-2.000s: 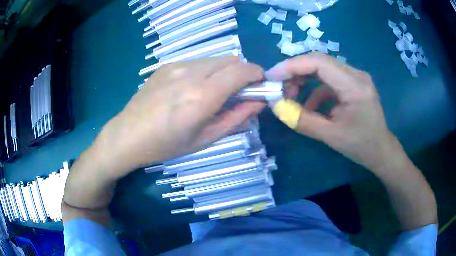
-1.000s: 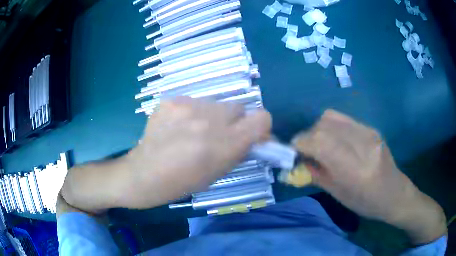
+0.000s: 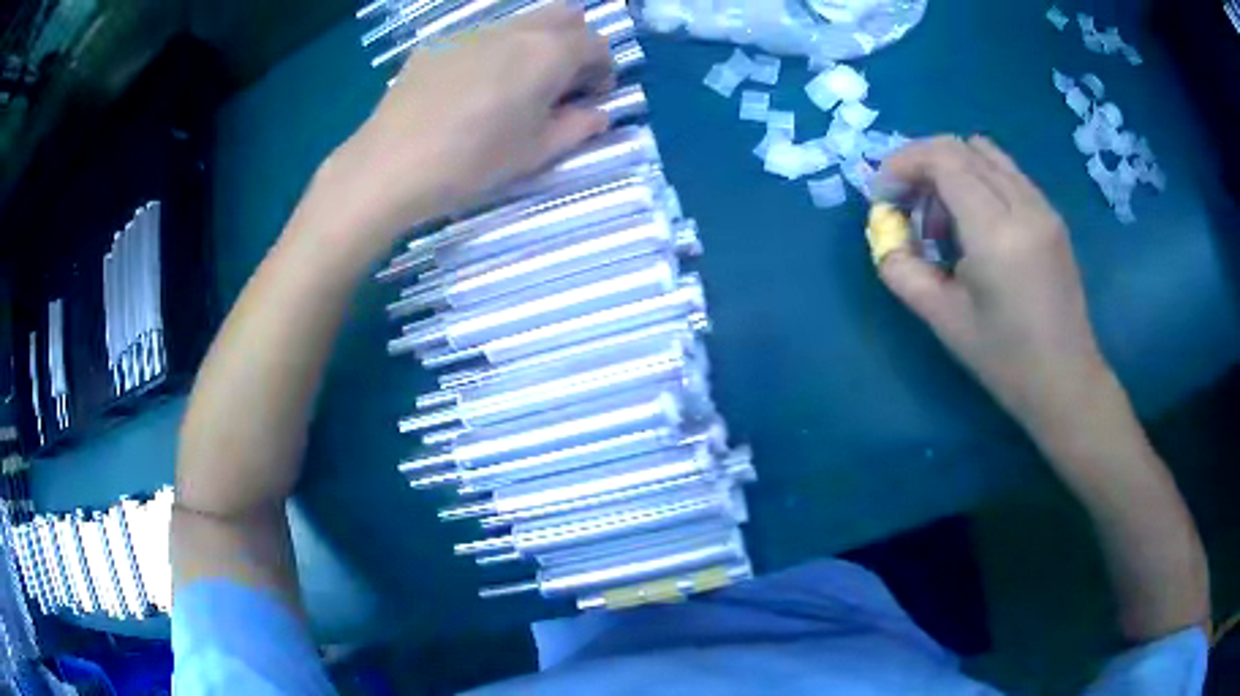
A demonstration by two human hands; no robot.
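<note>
A long row of metal tube assemblies (image 3: 571,326) lies side by side on the dark mat, thin rods sticking out to the left. My left hand (image 3: 503,116) is over the upper part of the row, fingers curled down at the tubes; whether it grips one is hidden. My right hand (image 3: 972,238), with a yellow wrap (image 3: 888,234) on a digit, is at the lower right edge of the scattered clear plastic pieces (image 3: 802,150). Its thumb and forefinger are close together at a piece; a firm hold cannot be made out.
A black tray (image 3: 191,258) with tubes is at left. A bright white row of tubes (image 3: 95,558) is at lower left. A clear bag (image 3: 802,25) lies at the top. More small pieces (image 3: 1115,143) lie at far right. Yellow tape (image 3: 666,589) is around the nearest tube.
My left hand has moved from the lower part of the row up to its far part. My right hand has moved up and right to the clear pieces. The tube between my hands is no longer seen there.
</note>
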